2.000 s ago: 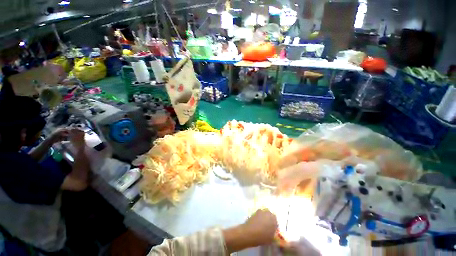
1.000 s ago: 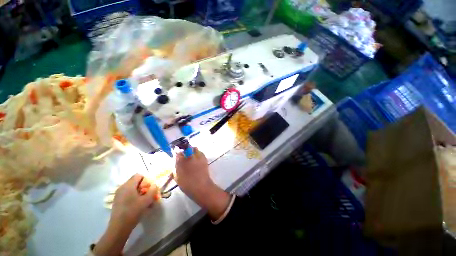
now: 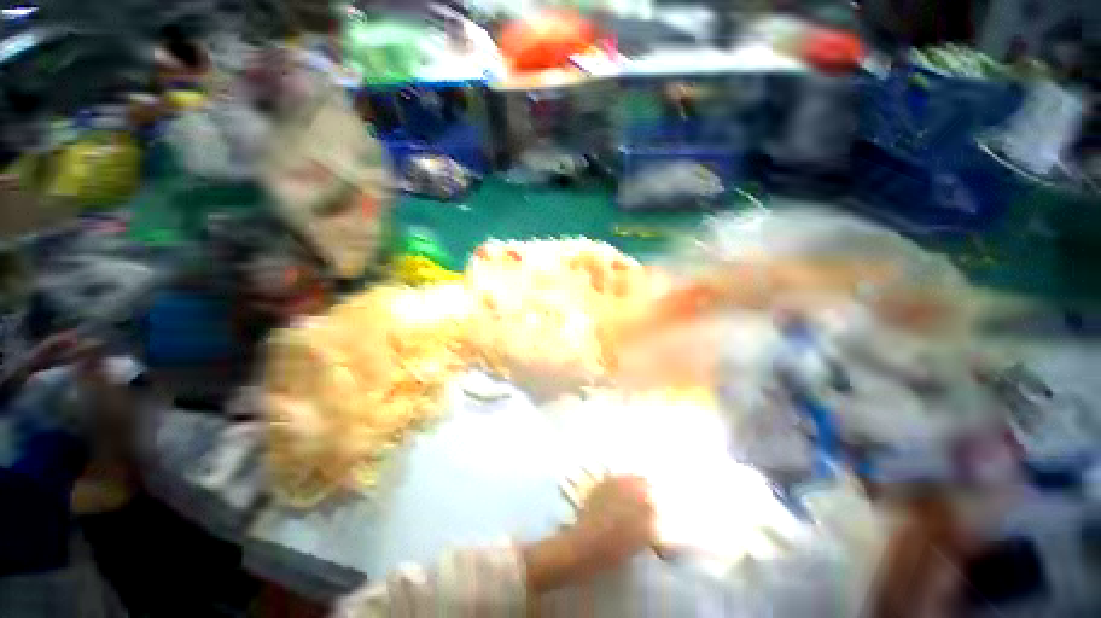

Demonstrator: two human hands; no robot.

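The view is heavily blurred. My left hand (image 3: pixel 613 522) is closed at the brightly lit part of the white table (image 3: pixel 471 489), with pale ends of a fabric piece (image 3: pixel 582 485) sticking out beside its fingers. My right hand (image 3: pixel 920 549) is a brown blur at the lower right, in front of the sewing machine (image 3: pixel 899 404); its fingers and anything in them cannot be made out. A large heap of cream and orange fabric strips (image 3: pixel 362 374) lies on the table beyond and left of my left hand. The needle area is lost in glare.
A clear bag (image 3: pixel 833 260) with cream-orange material lies behind the machine. A person's arm (image 3: pixel 106 423) shows at the left edge by another workstation. A hanging cloth bag (image 3: pixel 332 193) is beyond the heap. Blue crates (image 3: pixel 670 175) stand on the green floor (image 3: pixel 531 211).
The view has swung left and up from the machine's front. The heap is back in mid-view. My right hand is now away from the needle area, at the lower right.
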